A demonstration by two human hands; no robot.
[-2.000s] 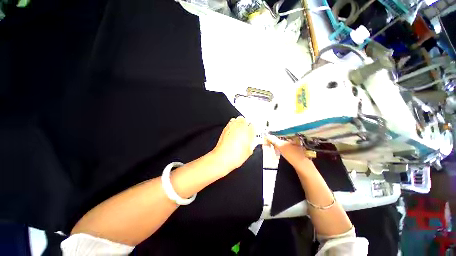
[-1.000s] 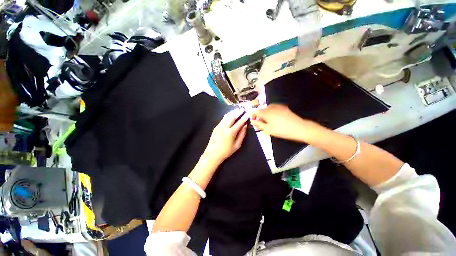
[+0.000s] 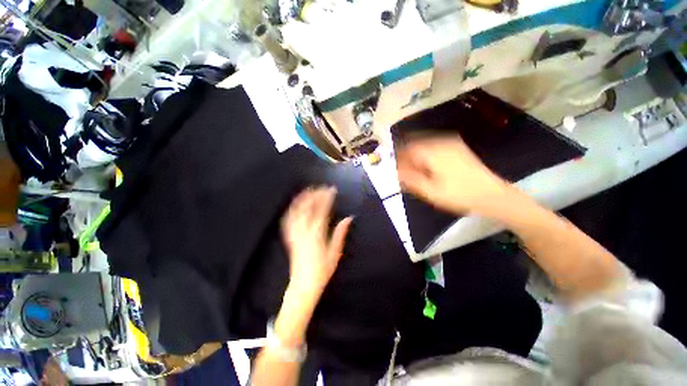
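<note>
A large black garment panel (image 3: 218, 173) spreads left of the needle and hangs toward the lap. The white lockstitch machine (image 3: 354, 60) with a teal stripe stands at the top; its presser foot (image 3: 367, 151) is lit. My left hand (image 3: 312, 234) lies on the panel left of the needle, thumb and fingers apart. My right hand (image 3: 444, 172), blurred, is over the black cut pieces (image 3: 505, 136) on the bed right of the needle; whether it holds one is unclear. The pale needle plate strip (image 3: 393, 207) shows between the hands.
Black and white bundles (image 3: 113, 124) lie at the upper left. A grey box with a round blue centre (image 3: 47, 309) is at the lower left. A green tag (image 3: 429, 307) hangs below the table edge. A part of another person's hand (image 3: 54, 373) shows at the bottom left.
Both hands were together at the needle. My left hand has moved left and down onto the panel; my right hand has moved right over the cut pieces. The view has also turned since the oldest frame.
</note>
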